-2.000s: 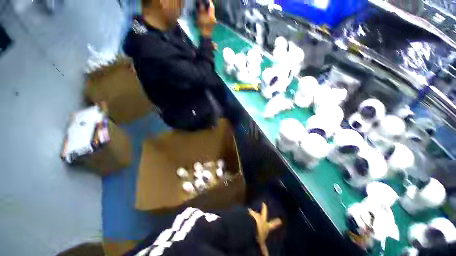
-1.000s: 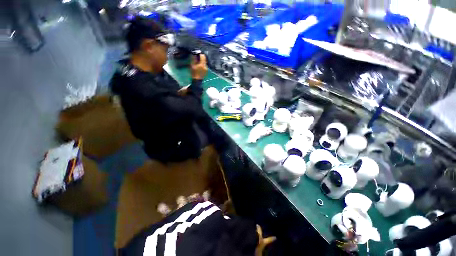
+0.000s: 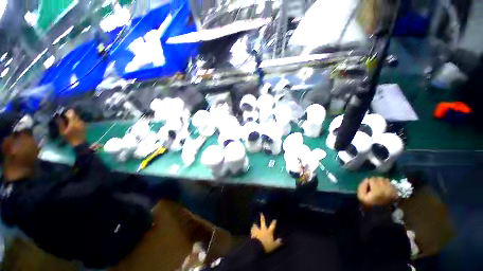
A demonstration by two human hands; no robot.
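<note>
Several white dome-headed camera units (image 3: 225,159) with black faces stand crowded on the green bench (image 3: 265,177). A white shell with thin wires (image 3: 301,161) lies at the front edge, untouched. My left hand (image 3: 266,234) is below the bench edge, fingers spread, holding nothing. My right hand (image 3: 377,191) is at the bench edge on the right, fingers curled; whether it holds anything is hidden by blur. A small pile of white parts (image 3: 403,188) lies just right of it. A thin pale tool (image 3: 328,173) lies beside the shell.
A neighbouring person (image 3: 63,196) is at the left. A thick black arm (image 3: 356,119) hangs over the right-hand cameras. A yellow utility knife (image 3: 153,157) lies left. Blue bins (image 3: 143,50) are at the back, an orange object (image 3: 453,109) far right, cardboard boxes (image 3: 182,233) below.
The view has swung right and levelled over the bench. My right hand has come into view at the bench edge. My left hand stays spread below the bench.
</note>
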